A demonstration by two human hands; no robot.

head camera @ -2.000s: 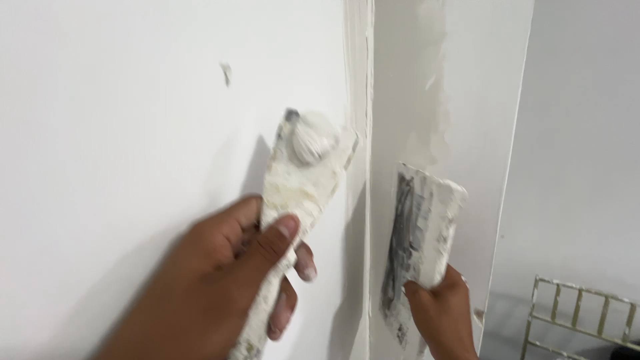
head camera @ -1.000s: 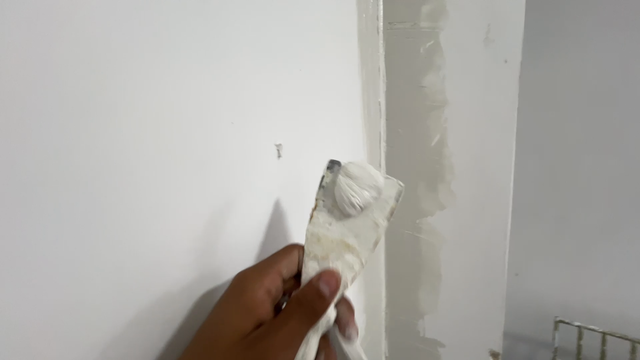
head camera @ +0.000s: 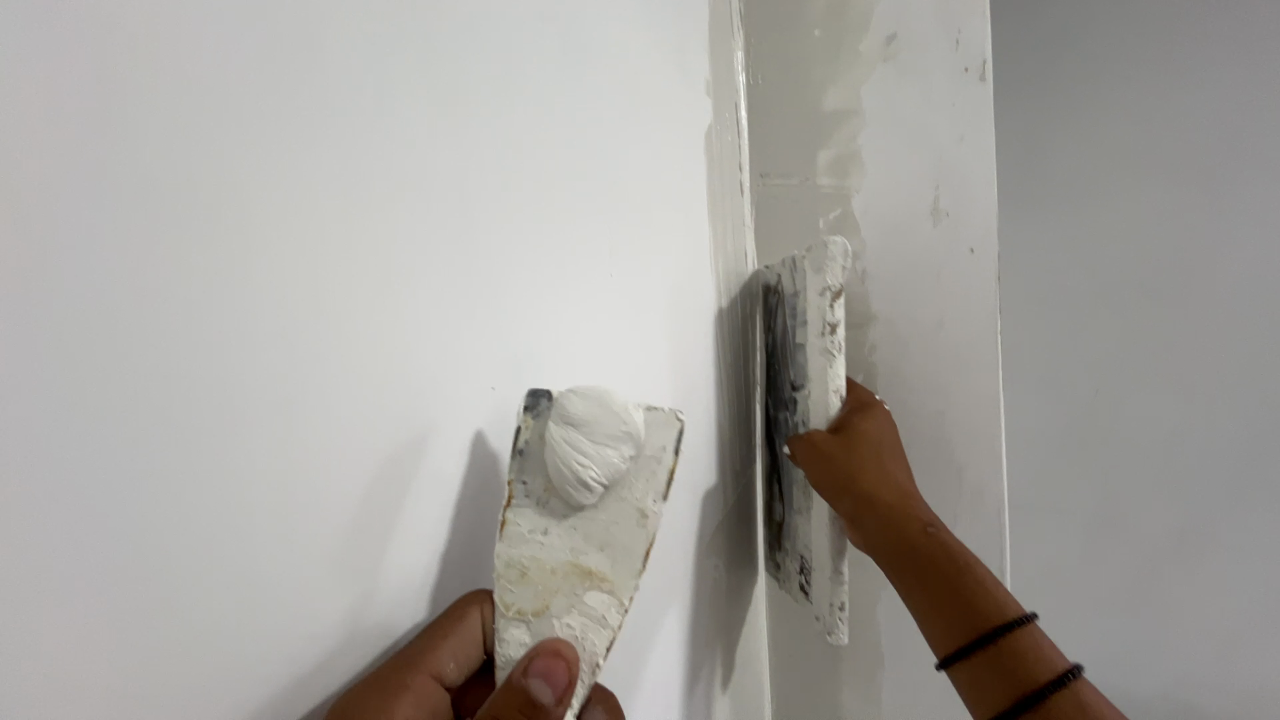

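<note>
At the lower centre, my left hand [head camera: 500, 665] grips a putty knife [head camera: 570, 560] whose broad blade points up, crusted with dried compound. A rounded lump of white joint compound [head camera: 592, 445] sits near the blade's top edge. To the right, my right hand [head camera: 855, 460] is closed around a wide, compound-caked finishing trowel [head camera: 825, 400], its long side upright. The trowel's left edge lies at the inside wall corner [head camera: 748, 200]; whether it touches cannot be told. Its grip is hidden behind the plate and my fingers.
A smooth white wall [head camera: 300, 250] fills the left side. Right of the corner, a greyish band of compound [head camera: 810, 120] runs down a narrow wall strip [head camera: 935, 300] with small dark marks. Past the strip's outer edge stands a grey wall [head camera: 1140, 300].
My right hand and the trowel, out of view one second ago, are back in view at the corner. The putty knife still carries its lump. The metal rack seen at the lower right is out of view.
</note>
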